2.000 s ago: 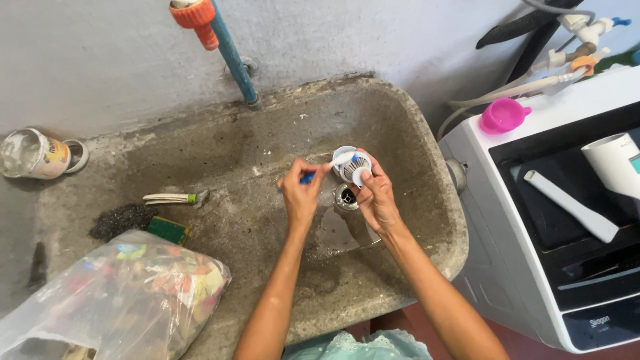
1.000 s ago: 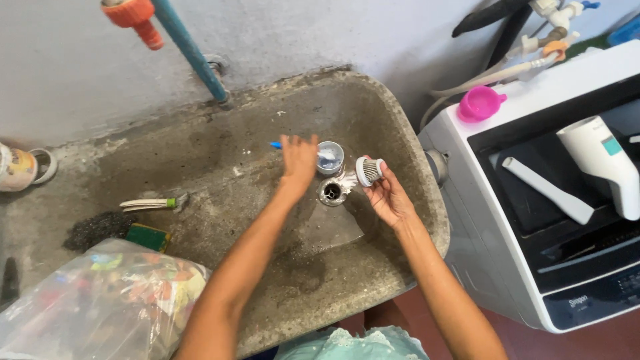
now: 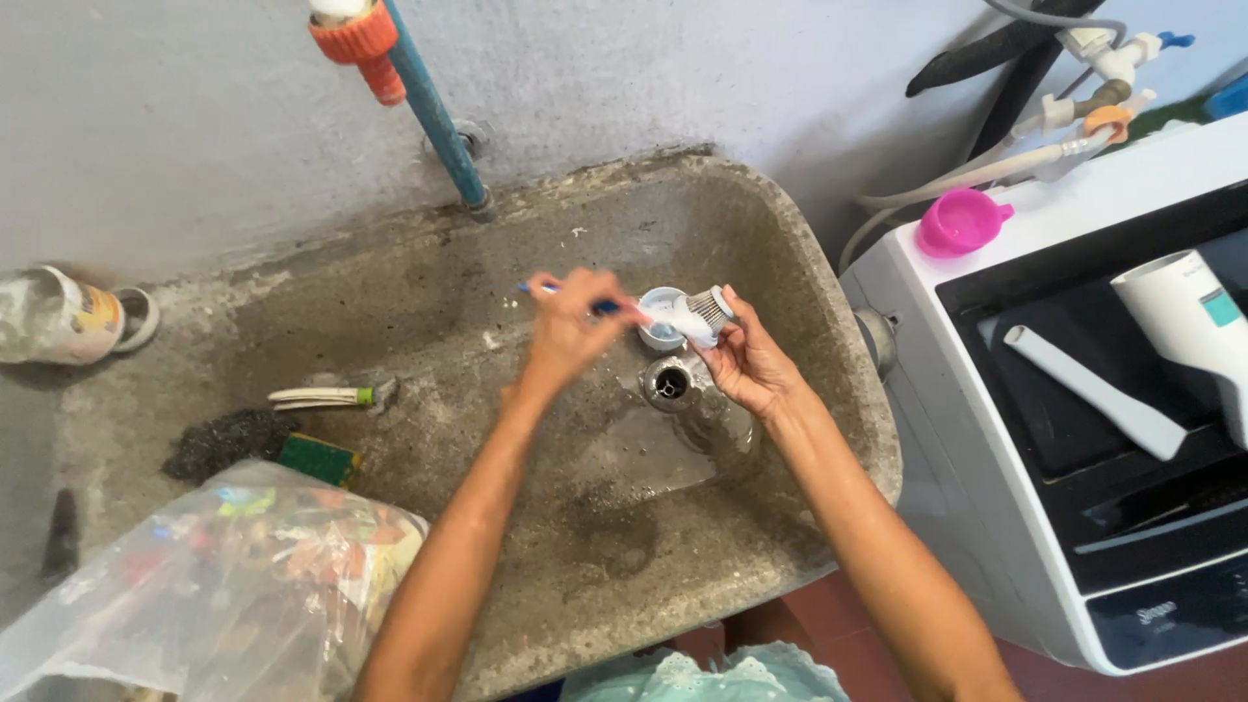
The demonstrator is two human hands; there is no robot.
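My right hand (image 3: pixel 746 356) holds a small white pleated filter (image 3: pixel 709 308), tilted, over the concrete sink. In my left hand (image 3: pixel 580 312), blurred, is a blue-and-white brush (image 3: pixel 606 306), its white end against the filter's pleats; the brush head itself is too blurred to make out. Just behind and between the hands sits a small round cup (image 3: pixel 663 310) with pale liquid in it. The metal drain (image 3: pixel 669 384) lies below the cup, with wet concrete around it.
Left in the concrete sink (image 3: pixel 624 556) are a green scouring pad (image 3: pixel 319 459), dark steel wool (image 3: pixel 226 444) and a white-handled brush (image 3: pixel 322 397). A filled plastic bag (image 3: pixel 244 585) stands nearer. On the washing machine (image 3: pixel 975 487) rest a pink cup (image 3: pixel 960 222) and white vacuum parts (image 3: pixel 1097 392).
One second ago my left hand was at the cup and the filter was apart from the brush. Now the brush is against the filter, which my right hand has brought beside the cup.
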